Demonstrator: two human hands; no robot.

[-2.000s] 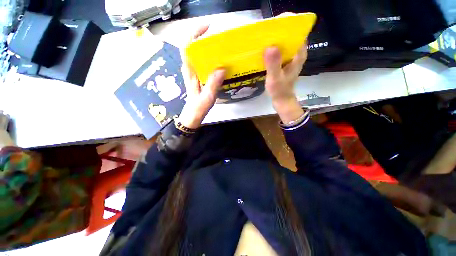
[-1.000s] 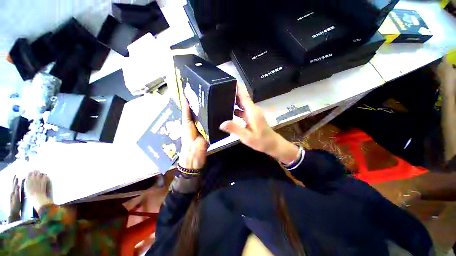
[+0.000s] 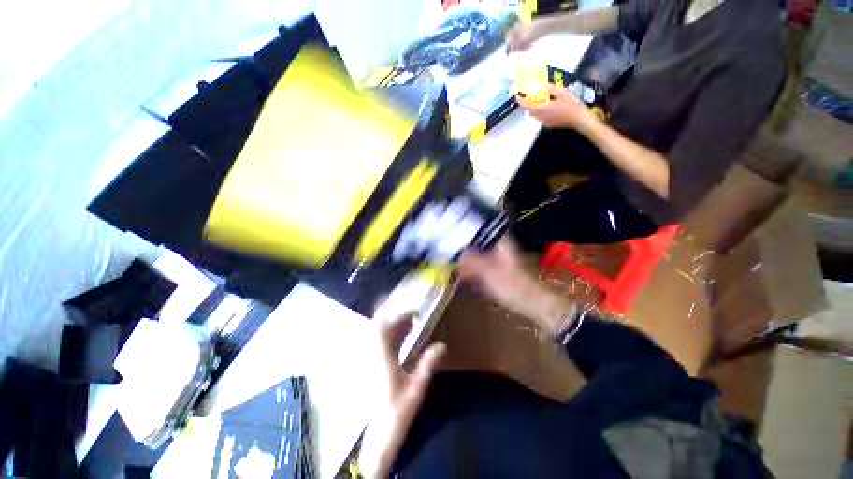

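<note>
A black box with a yellow band and white earbuds picture (image 3: 438,227) is at the centre, blurred, tilted beside the large black boxes. A broad yellow surface (image 3: 304,154), also blurred, shows just left of it; whether it joins this box I cannot tell. My right hand (image 3: 505,276) is at the box's lower right end, its fingertips at the edge; its grip is unclear. My left hand (image 3: 407,384) is below the box, fingers apart and empty. Flat printed black sleeves (image 3: 267,435) lie stacked on the white table (image 3: 323,337) at the lower left.
Large black boxes (image 3: 168,192) stand along the table's back. A pale stacked block (image 3: 159,374) and open black box parts (image 3: 89,351) are at the left. Another person (image 3: 697,84) works at the upper right with a yellow and black item. A red stool (image 3: 613,267) stands on the brown floor.
The view has swung right, bringing the other person into sight. The box has moved from between both hands to beside the large black boxes. My left hand has come off it.
</note>
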